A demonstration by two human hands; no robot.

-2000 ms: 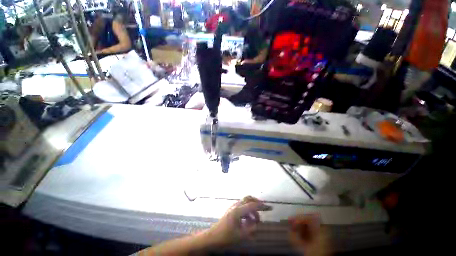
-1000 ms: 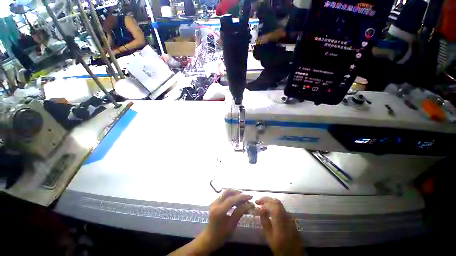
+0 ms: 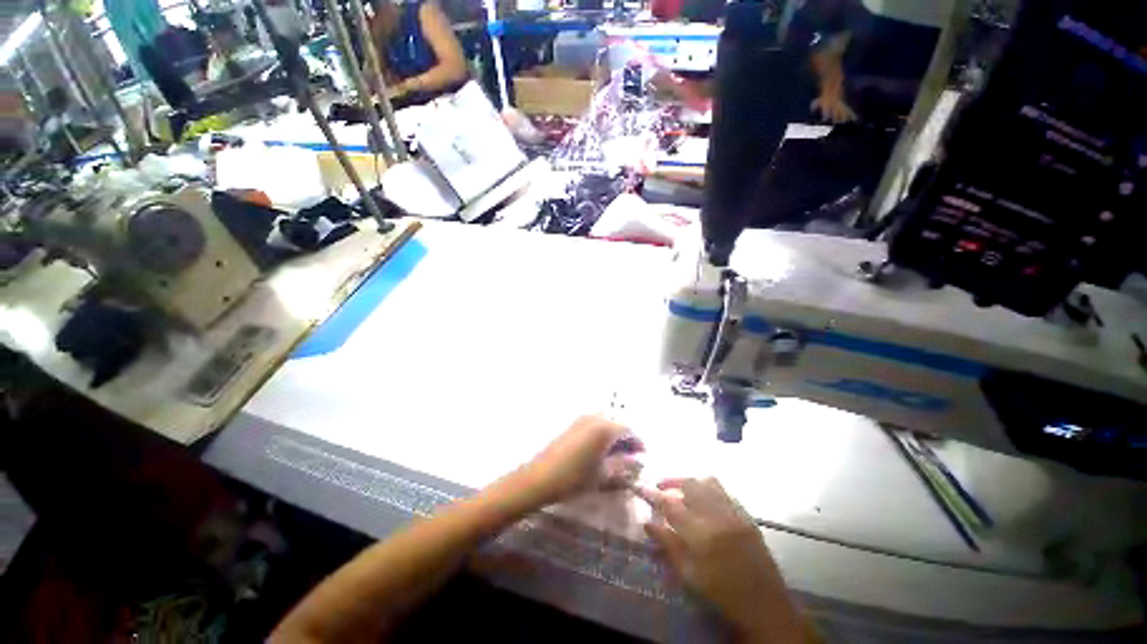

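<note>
My left hand (image 3: 591,458) is bent at the front of the white machine bed, left of the needle area. A small dark piece (image 3: 625,444) shows at its fingers, too blurred to name. My right hand (image 3: 711,535) meets it from the right, fingertips touching or nearly touching the left fingers; whether it grips anything cannot be made out. The white sewing machine head (image 3: 830,359) with a blue stripe is behind and right of my hands. Its presser foot area (image 3: 730,415) is lit, with no cloth under it.
Slim tools (image 3: 941,491) lie under the machine arm. A smartphone (image 3: 1019,164) is mounted above it. An older cream machine (image 3: 189,258) stands at left, beyond a blue patch (image 3: 365,302). A printed ruler scale (image 3: 352,476) runs along the front edge. Other people are behind.
The view has swung right to left, so the machine sits further right in the picture. My hands came together from apart and are now nearer the bed's left part, left of the presser foot.
</note>
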